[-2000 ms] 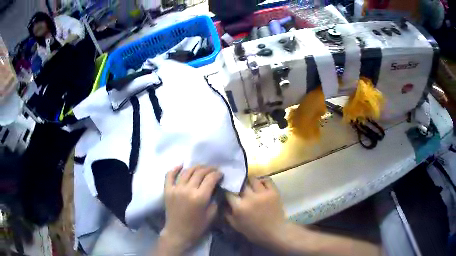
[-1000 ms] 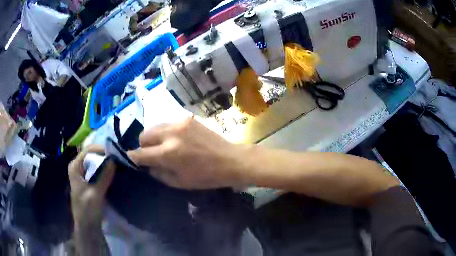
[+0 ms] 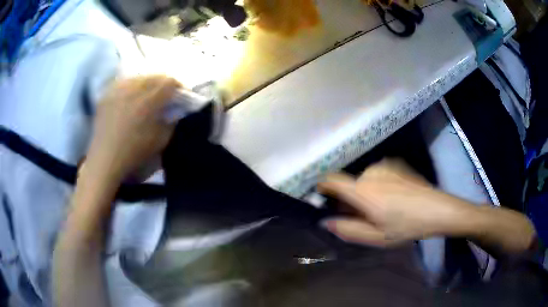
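A light garment panel [image 3: 45,90] with a dark band lies at the left. My left hand [image 3: 135,120] grips the edge of a black garment panel [image 3: 204,174] near the bright needle area, with some white cloth at the fingers. The black panel stretches right across the table's front edge. My right hand [image 3: 384,204] is blurred at its right end, by a small pale bit of cloth; whether the fingers hold it cannot be told.
The sewing machine table [image 3: 300,120] has a measuring scale along its front edge. Black-handled scissors [image 3: 401,19] and yellow-orange thread tassels [image 3: 282,15] are at the top. Black and white cloth [image 3: 481,126] hangs at the right.
The view has moved down and closer to the table edge. My hands, together at the left a second ago, are now apart, with the right hand moved right. The black panel is spread between them.
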